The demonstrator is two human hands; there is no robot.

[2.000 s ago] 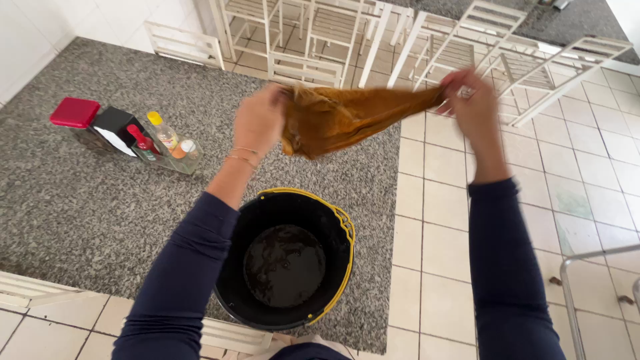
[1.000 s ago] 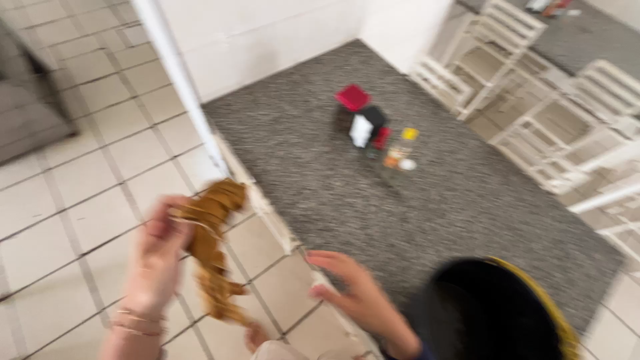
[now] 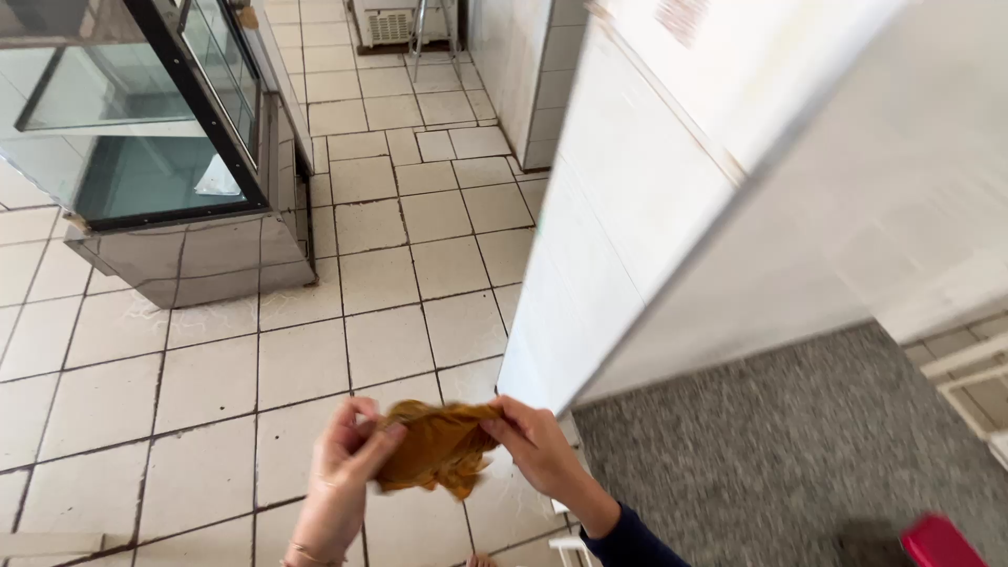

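A crumpled mustard-brown cloth (image 3: 437, 445) hangs between my two hands at the lower middle of the head view, above the tiled floor. My left hand (image 3: 350, 457) pinches its left end between thumb and fingers. At the opposite end, my right hand (image 3: 535, 449) grips the cloth's upper right corner. The lower edge of the cloth dangles loose in folds and is somewhat blurred.
A glass display case (image 3: 157, 157) on a metal base stands at the upper left. A white tiled wall end (image 3: 630, 197) rises right of centre. Beside it lies a grey granite tabletop (image 3: 748, 441) with a red object (image 3: 949, 539) near its edge.
The view has swung far left, from the table and black bucket to the floor and display case. My right hand, off the cloth one second ago, now grips it.
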